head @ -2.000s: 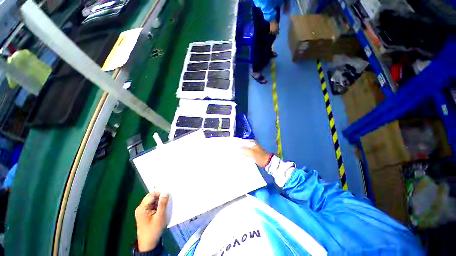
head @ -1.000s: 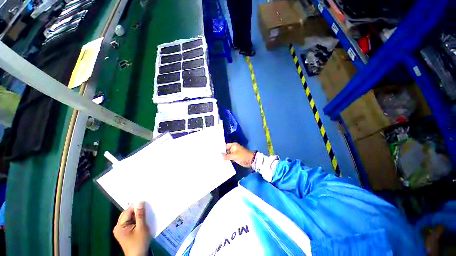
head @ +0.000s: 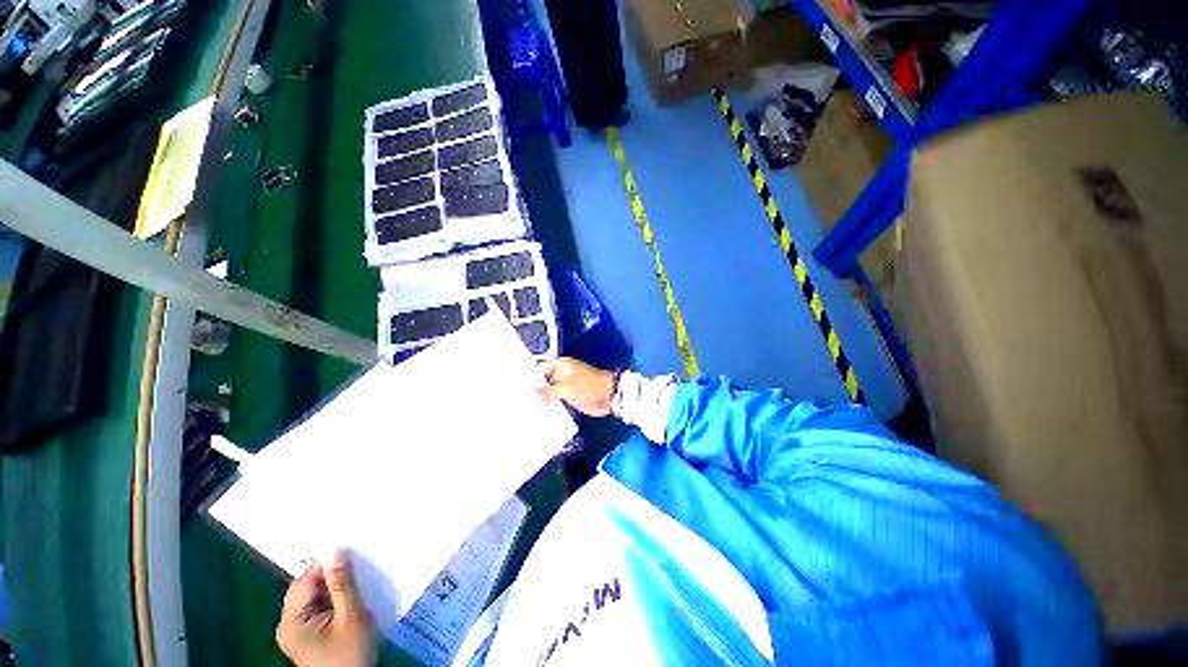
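Observation:
White sheets (head: 404, 450), blank side up, overlap in my hands over the green bench; a dark edge shows behind their left side. My left hand (head: 323, 612) pinches the lower left edge, thumb on top. My right hand (head: 577, 387) holds the right edge, its fingers partly under the sheet. A printed sheet (head: 463, 580) with text shows beneath them; whether a hand holds it cannot be told. Two white trays with dark flat parts lie beyond: the far tray (head: 440, 170) in full view, the near tray (head: 456, 280) partly covered by the sheets.
A pale metal bar (head: 196, 287) crosses the left side above the green bench (head: 313, 78). A yellowish sheet (head: 176, 167) lies by the bench rail. A large carton (head: 1042, 352) stands close on the right. A person's dark legs (head: 586, 59) are in the aisle beside a blue stool (head: 528, 65).
The large carton has come into view at the right. The sheets and both my hands have shifted left and slightly down in the picture; both hands still hold the sheets. The trays also appear further left.

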